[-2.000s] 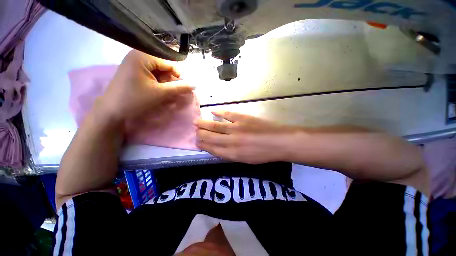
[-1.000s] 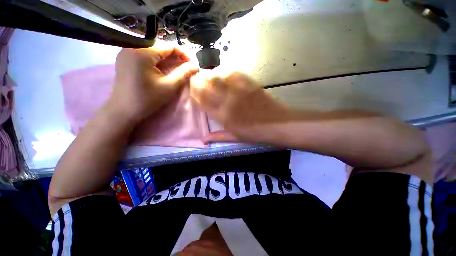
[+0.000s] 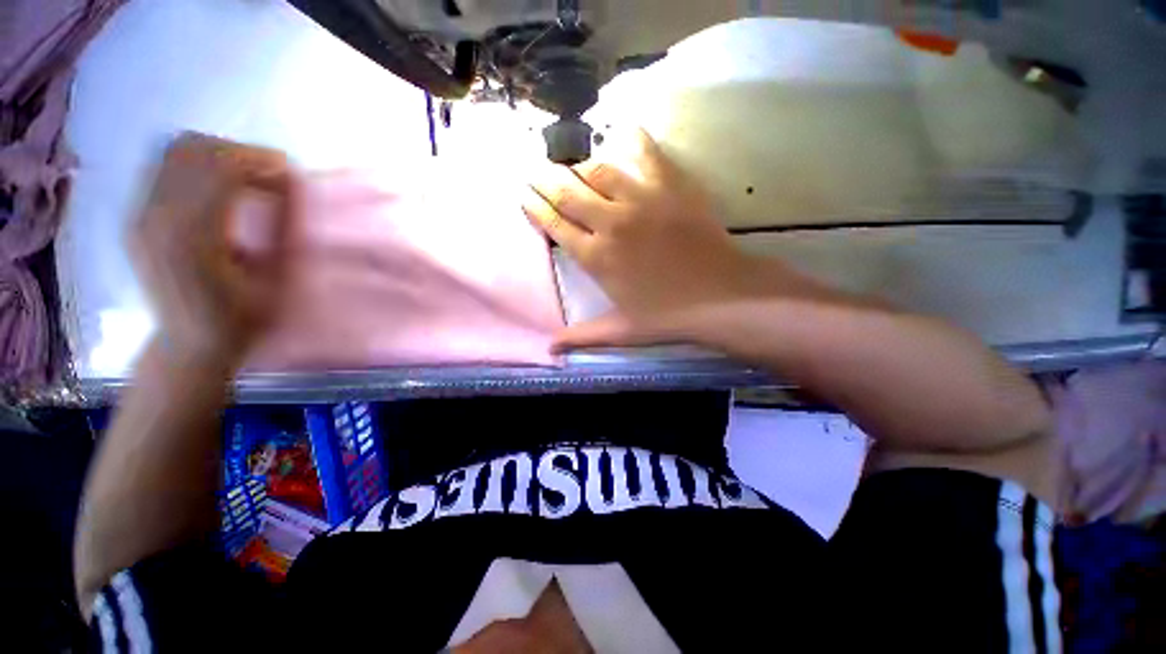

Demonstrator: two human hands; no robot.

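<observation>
A flat pink cut piece (image 3: 384,288) lies on the white machine table, left of and in front of the needle area. My left hand (image 3: 224,243) is blurred at the piece's left part, its fingers curled; whether it grips the cloth is hard to tell. My right hand (image 3: 627,243) rests spread, fingertips near the presser foot and thumb on the piece's lower right corner. The presser foot area (image 3: 567,138) under the sewing machine head (image 3: 793,32) is in bright glare, so the needle is not clear.
Bunched pink pieces (image 3: 36,230) hang at the far left. A blue plastic basket (image 3: 345,454) with red packets stands below the table's silvery edge (image 3: 486,383). A pink cloth heap (image 3: 1115,434) lies at the right by my elbow. The slide plate's dark line (image 3: 895,226) runs right.
My left hand has moved left, away from the needle area. My right hand, blurred before, is now spread with fingers apart. The pink piece's right edge now lies visible beside my right hand.
</observation>
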